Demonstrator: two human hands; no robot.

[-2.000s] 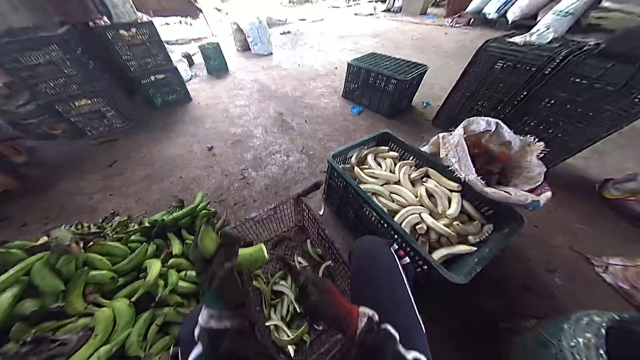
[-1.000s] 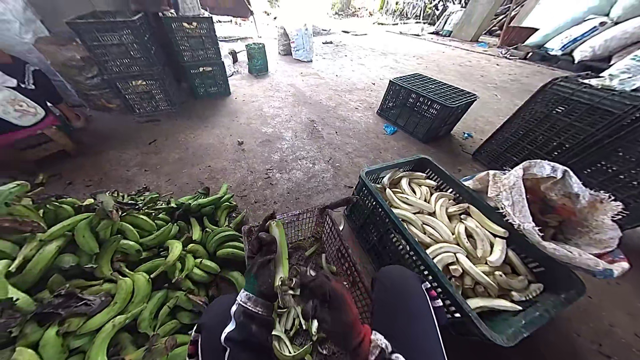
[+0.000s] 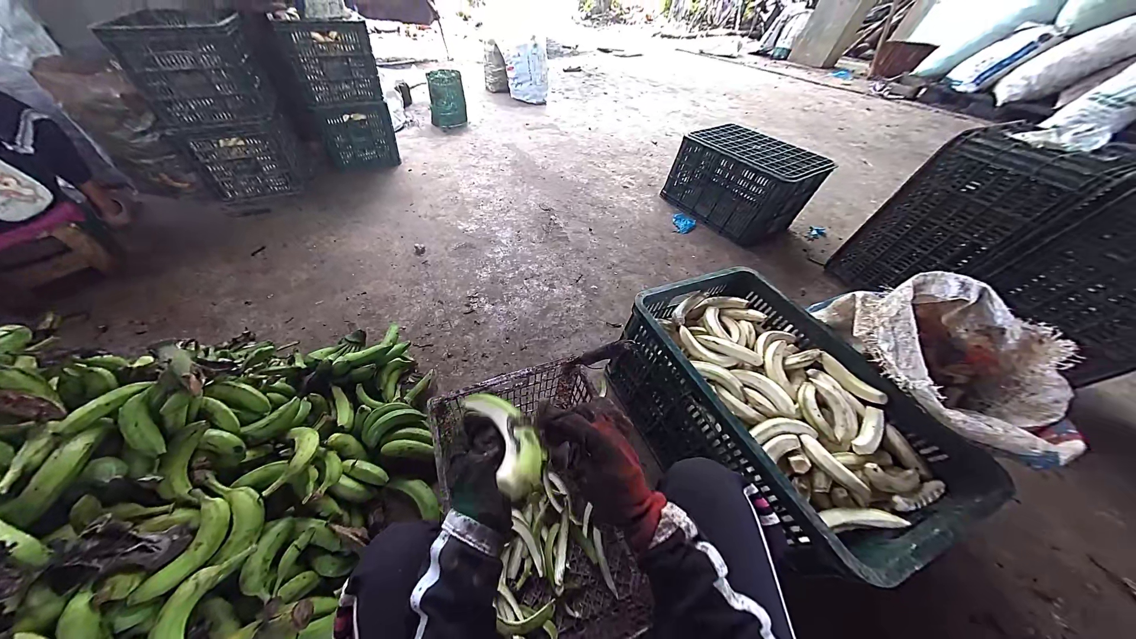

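Observation:
In the head view my gloved left hand (image 3: 480,475) grips a partly peeled green plantain (image 3: 516,448) above a dark mesh crate (image 3: 532,380). Green and pale peel strips (image 3: 550,541) lie inside that crate, between my knees. My right hand (image 3: 603,466), in a dark and red glove, is at the plantain's right side with fingers bent; whether it holds a tool or peel is hidden. A large heap of green plantains (image 3: 213,479) lies on the left. To the right, peeled plantains (image 3: 799,399) fill much of a dark green plastic crate (image 3: 976,510).
An open woven sack (image 3: 985,382) stands against the green crate. Farther off are a dark crate (image 3: 745,182), leaning crates (image 3: 976,209), stacked crates (image 3: 195,80), a green bucket (image 3: 446,99) and filled sacks (image 3: 1047,62). A seated person (image 3: 44,169) is at the far left.
The plantain in my left hand was green two seconds ago; now much of its side is pale and bared. The view has swung left and up since the oldest frame.

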